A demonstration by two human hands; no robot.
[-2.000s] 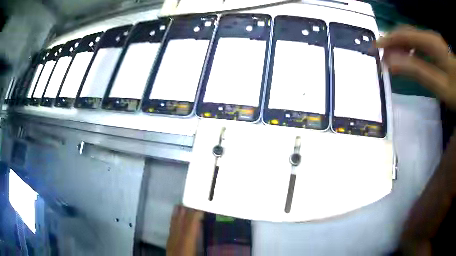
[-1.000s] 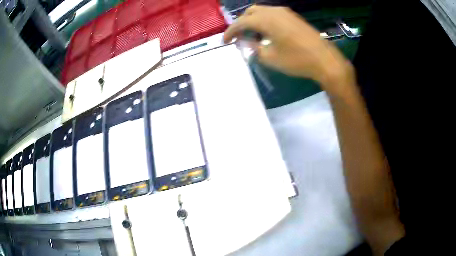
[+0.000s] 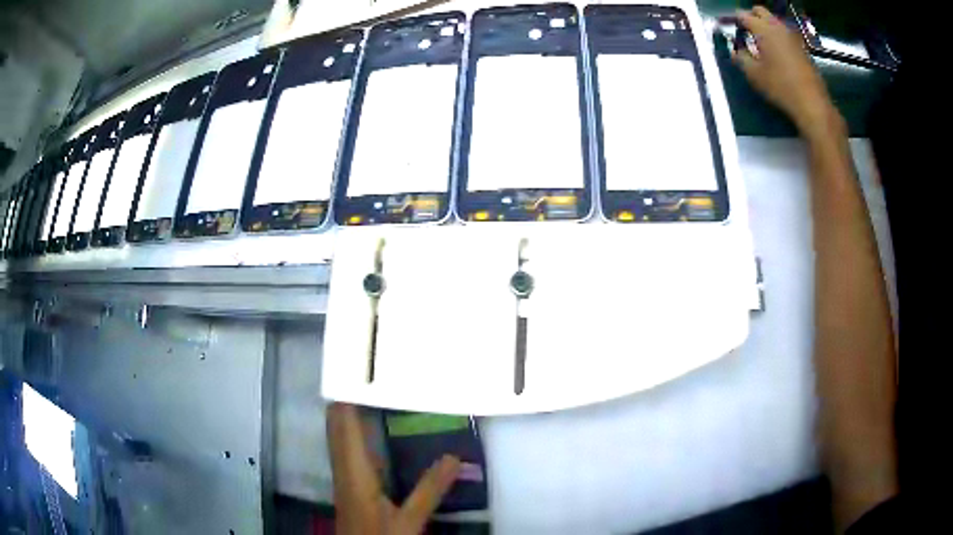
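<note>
A row of phone frames (image 3: 528, 120) lies on the white feed platform (image 3: 627, 303), black-edged with white centres, their camera-hole ends away from me. The nearest frame (image 3: 656, 120) is at the platform's right end. My left hand (image 3: 381, 486) is below the platform's front edge, thumb and fingers spread around a dark phone-sized item (image 3: 434, 470) with a green strip and a pink patch; whether it grips it is unclear. My right hand (image 3: 771, 52) is beyond the platform's top right corner, fingers bent, small and blurred; I cannot tell whether it holds anything.
A guide plate with two slots and round knobs (image 3: 520, 283) lies in front of the row. Grey machine panels (image 3: 199, 387) are at left, with a bright screen (image 3: 50, 439). A white sheet (image 3: 648, 449) lies right of and below the platform. A green surface is at upper right.
Since one second ago the view has swung, and the red tray is out of it. My left hand and the dark item are in view again. My right hand stays beyond the platform's far right corner.
</note>
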